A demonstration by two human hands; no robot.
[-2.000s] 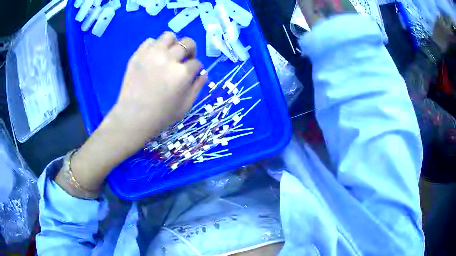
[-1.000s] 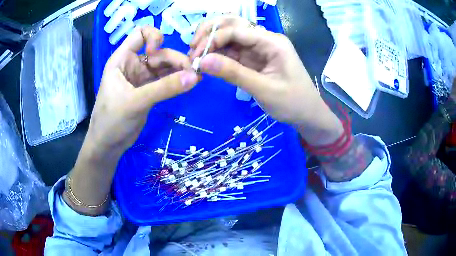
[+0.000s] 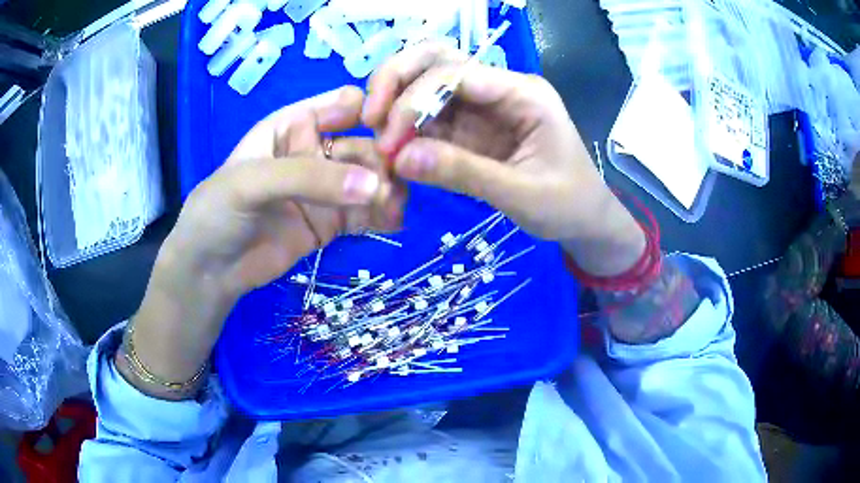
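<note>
My right hand (image 3: pixel 509 141) holds a thin white stem (image 3: pixel 486 42) slanting up to the right, with a small white block (image 3: pixel 434 100) near its lower end. Fine red wire (image 3: pixel 403 143) shows at the right fingertips. My left hand (image 3: pixel 273 189) meets it there, thumb and fingers closed at the wire end; the exact grip is partly hidden. Below the hands, a pile of wired stems (image 3: pixel 415 325) lies in the near part of the blue tray (image 3: pixel 528 363), with tangled fine wires at its left. White plastic plates (image 3: pixel 259 61) are heaped at the far end.
A clear box of thin white pieces (image 3: pixel 108 151) stands at left, beside a crinkled clear bag (image 3: pixel 33 330). At right are a clear box with a white sheet (image 3: pixel 660 141) and stacked white strips (image 3: pixel 651 28). Another person's patterned sleeve (image 3: pixel 811 302) shows at far right.
Two seconds ago my left hand was over the pile; both hands then met above the tray. Since one second ago, the block and stem have moved right, and red wire shows between my hands.
</note>
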